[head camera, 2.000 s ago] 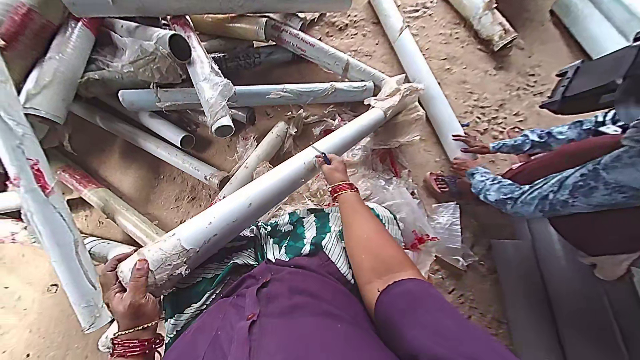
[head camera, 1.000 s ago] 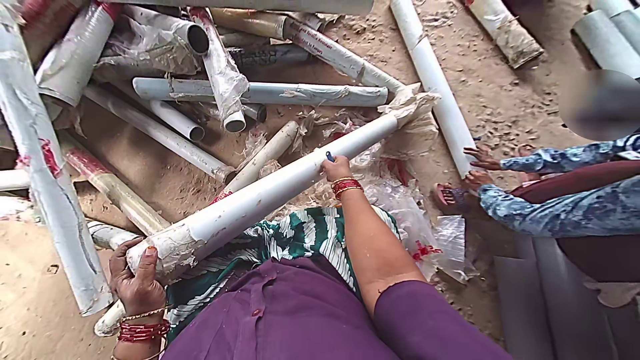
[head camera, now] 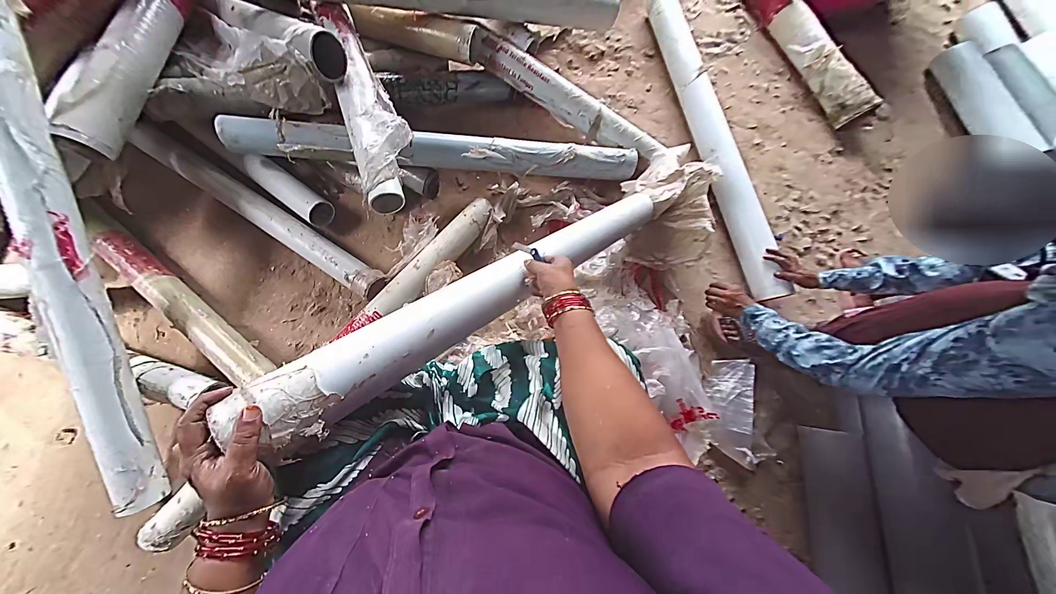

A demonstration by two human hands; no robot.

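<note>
A long white tube (head camera: 462,318) lies slantwise over my lap, its near end coated in torn, whitish film residue. My left hand (head camera: 227,462) is closed around that near end, thumb on top. Farther up the tube, my right hand (head camera: 551,276) grips a small blue-handled tool (head camera: 532,252), probably a blade, against the tube's upper surface. At the far end hangs a bunch of torn wrapping film (head camera: 681,194). Loose clear plastic film (head camera: 660,346) with red marks lies on the ground beyond my right forearm.
Many tubes are piled ahead, among them a pale blue one (head camera: 511,157). A long wrapped tube (head camera: 78,330) slants down at the left. At the right a co-worker's hands (head camera: 747,285) are at the end of another white tube (head camera: 714,140). Dark grey sheets or tubes (head camera: 883,487) lie below.
My right hand stays on the tube with the small tool, and my left hand keeps hold of its near end. The co-worker's hands have moved apart a little at their tube's end.
</note>
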